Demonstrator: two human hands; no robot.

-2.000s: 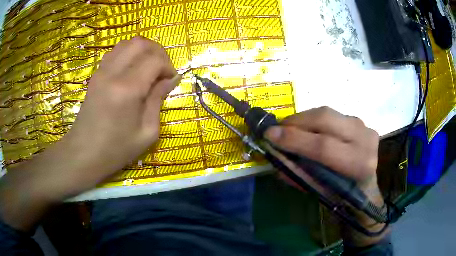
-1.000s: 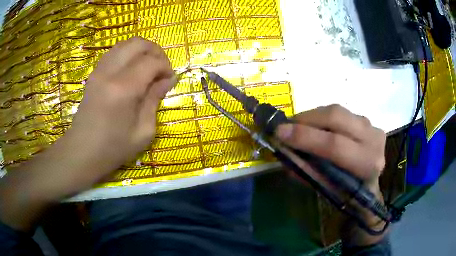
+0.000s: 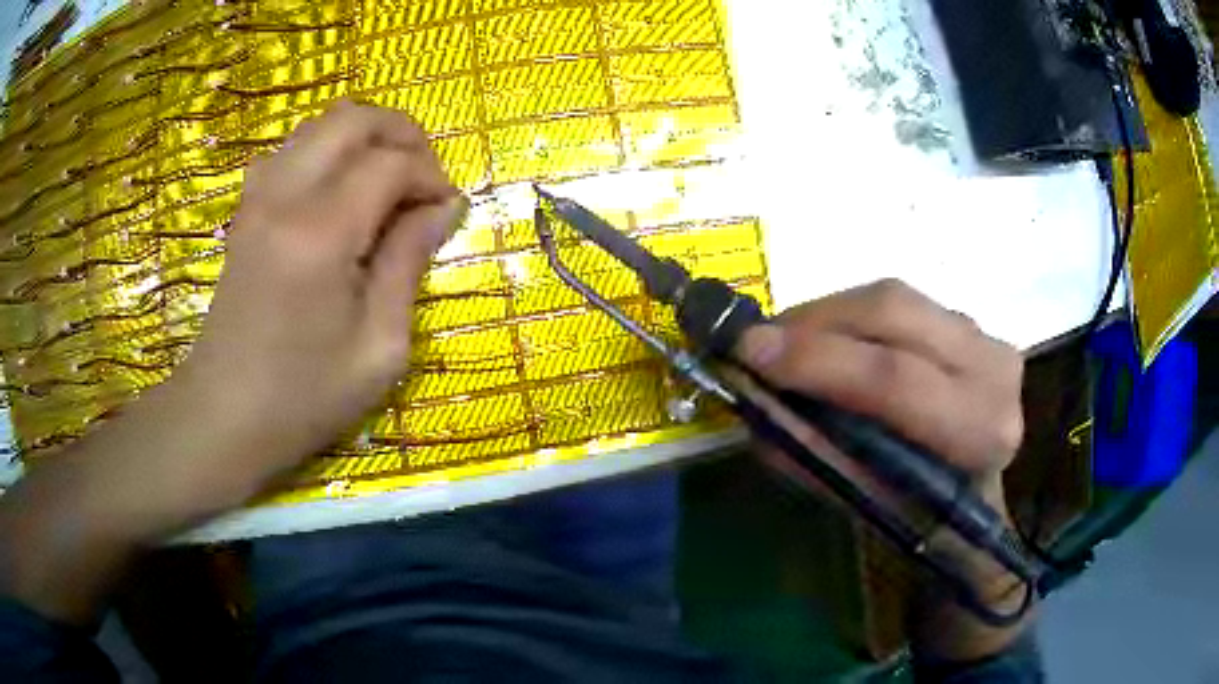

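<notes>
The amber film sheet (image 3: 602, 388) lies on the white bench top, with dark wavy lead wires (image 3: 127, 201) in rows on its left part. My right hand (image 3: 889, 381) holds the soldering iron (image 3: 715, 318) like a pen, its tip at the middle of the sheet. The thin curved feed tube (image 3: 602, 305) runs beside the iron and ends just below its tip. My left hand (image 3: 314, 267) has thumb and forefinger pinched together just left of the tip. Glare hides the pad there, and a wire in the fingertips is barely visible.
A black box (image 3: 1023, 87) stands at the bench's right rear, with a black cord beside it. A second amber sheet (image 3: 1176, 214) hangs at the far right above a blue plastic bin (image 3: 1143, 408). The bench's front edge (image 3: 441, 505) runs above my lap.
The iron and feed tube have moved slightly right and up from their earliest position, and the tip now shows apart from the left fingertips. The sheet appears shifted slightly left in view.
</notes>
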